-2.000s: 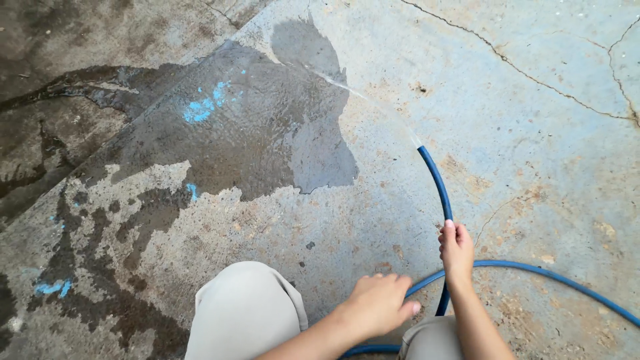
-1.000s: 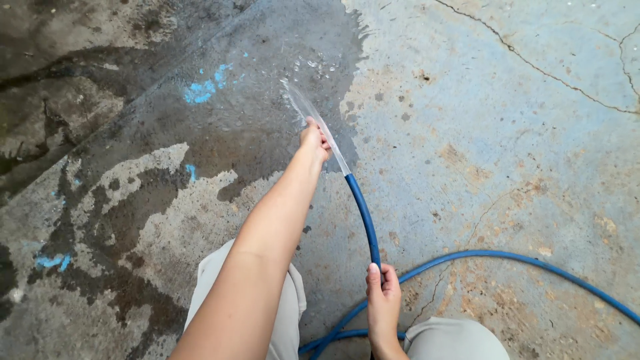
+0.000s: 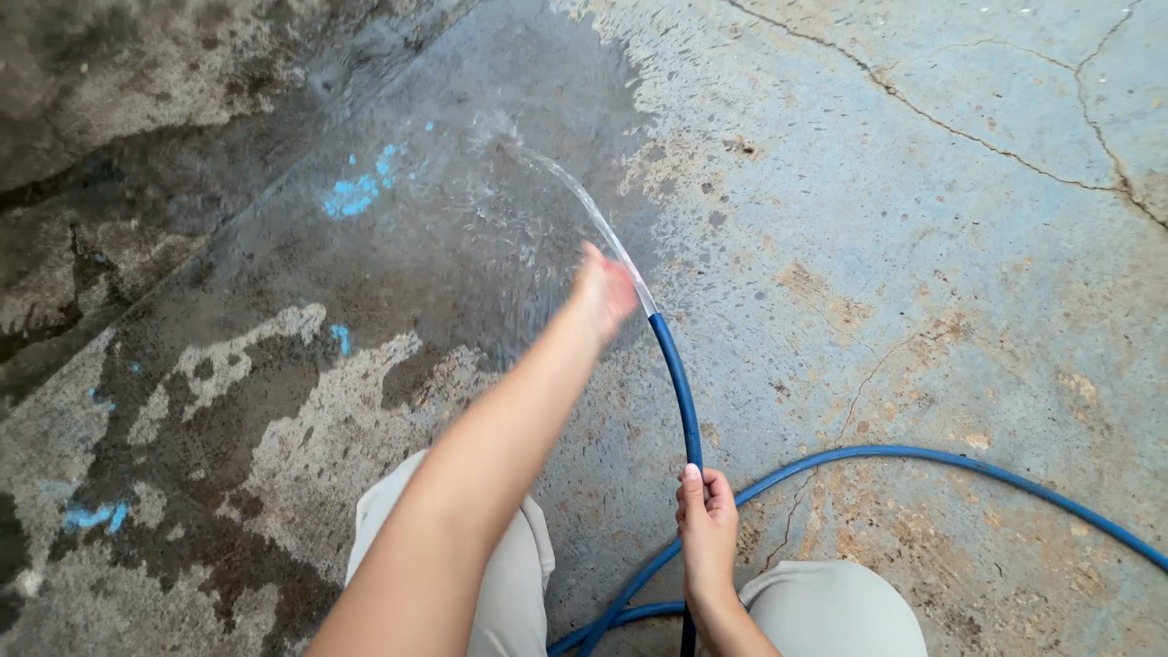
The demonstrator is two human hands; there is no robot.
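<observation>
My right hand (image 3: 708, 525) is closed around a blue garden hose (image 3: 678, 374) a little below its open end. Water (image 3: 591, 208) streams from that end up and to the left and splashes on the wet concrete floor (image 3: 438, 246). My left hand (image 3: 606, 290), blurred by motion, is reached forward beside the stream, just left of the hose's mouth. It holds nothing, and its fingers look partly spread. Whether the water touches its palm cannot be told.
The rest of the hose loops over the floor at lower right and crosses itself near my knees. Cracks (image 3: 985, 137) run through the concrete at upper right. Bright blue paint spots (image 3: 351, 194) mark the floor at left, beside a diagonal edge (image 3: 233, 219).
Two seconds ago my left hand was low, near my lap; it has since moved forward to the stream. The hose's mouth has moved left, and the wet patch reaches further across the floor.
</observation>
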